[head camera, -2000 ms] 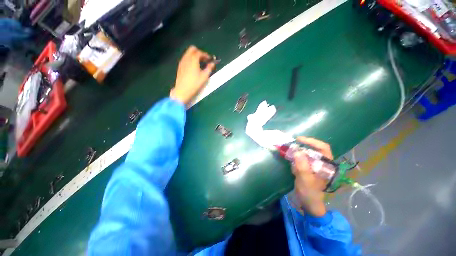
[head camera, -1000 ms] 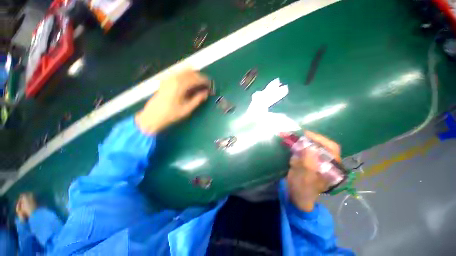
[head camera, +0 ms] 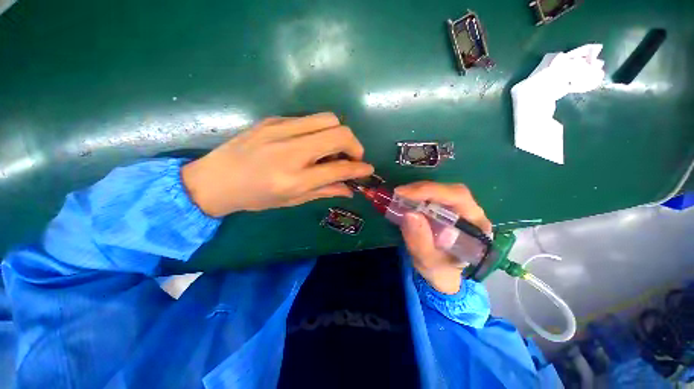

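My right hand (head camera: 441,220) holds the glue syringe (head camera: 449,232) like a pen. Its red tip points left, with the green cap and clear air hose (head camera: 549,304) at its rear. My left hand (head camera: 281,163) holds a small dark housing (head camera: 371,181), mostly hidden by the fingers, on or just above the green table. The syringe tip is at this housing; whether it touches cannot be told. Another housing (head camera: 344,220) lies just below my left fingertips, and one (head camera: 423,153) lies above my right hand.
More housings lie farther off at the top, one upright (head camera: 469,42) and one at the frame edge (head camera: 553,7). A crumpled white wipe (head camera: 544,106) and a black strip (head camera: 641,56) lie at the upper right. The green table's (head camera: 586,199) near edge curves away at the right, with floor beyond.
My left hand has come from the white strip back towards me with a housing, now beside the syringe tip. The view has moved closer to the table, and the red trays are out of view.
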